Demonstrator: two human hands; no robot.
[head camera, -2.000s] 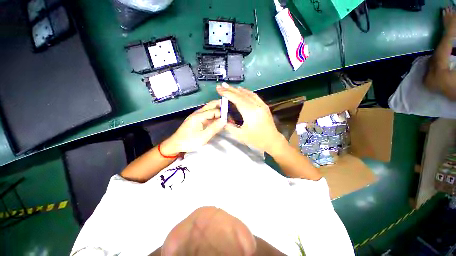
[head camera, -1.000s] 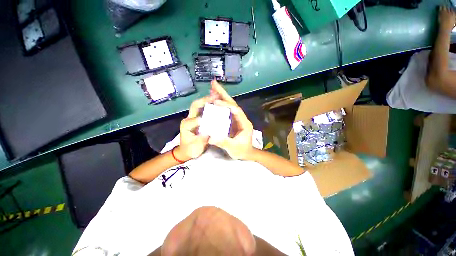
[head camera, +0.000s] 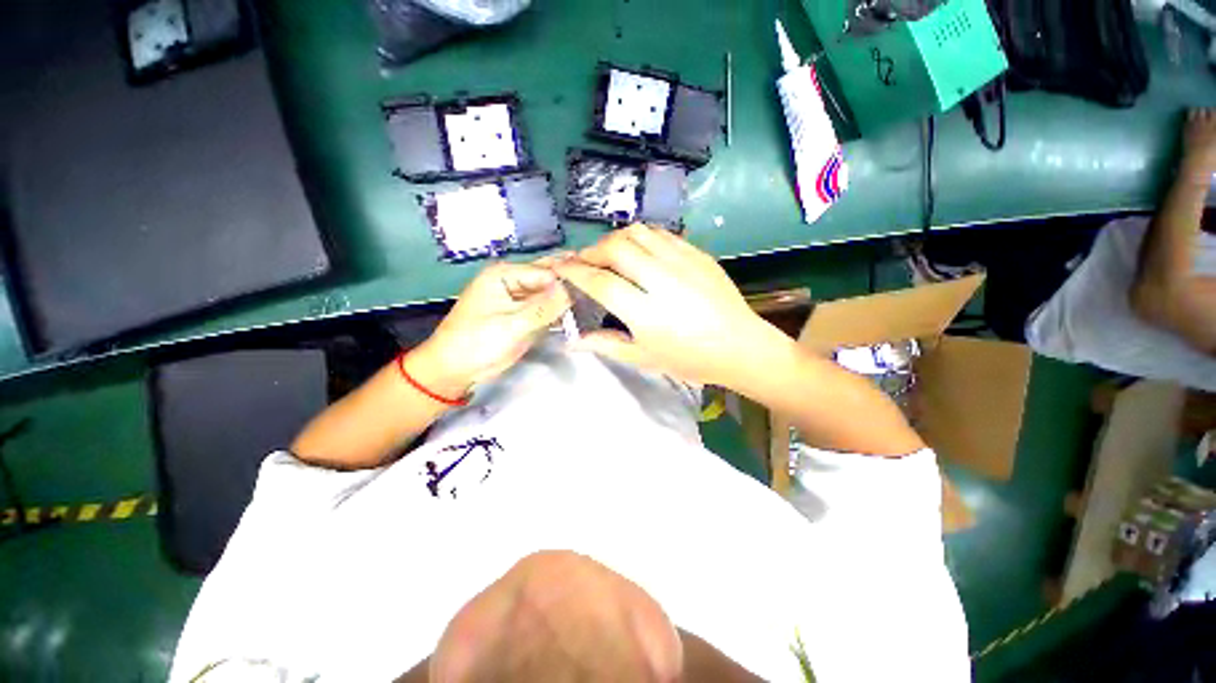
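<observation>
My left hand (head camera: 487, 327) and my right hand (head camera: 674, 300) meet in front of my chest, just off the bench edge. Both hold a metal plate (head camera: 570, 324) between the fingers, seen almost edge-on and mostly hidden by them. Beyond my hands on the bench lie several black plastic housings. A housing with a white plate (head camera: 483, 138) and one with a bright plate (head camera: 472, 219) lie on the left. A housing with a white plate (head camera: 635, 104) and one with a streaked silvery square (head camera: 604, 190) lie on the right.
A black tray (head camera: 160, 200) lies at left with a housing on it. A white tube (head camera: 811, 140), a thin metal stick (head camera: 728, 100), a green box (head camera: 907, 74) and a plastic bag (head camera: 440, 20) are on the bench. An open carton (head camera: 980, 400) stands below its edge. A person's arm (head camera: 1180, 227) shows at right.
The plate, facing up one second ago, is now nearly edge-on and mostly covered by my fingers. My right forearm now partly covers the carton. The view has shifted, with bench items lying further right.
</observation>
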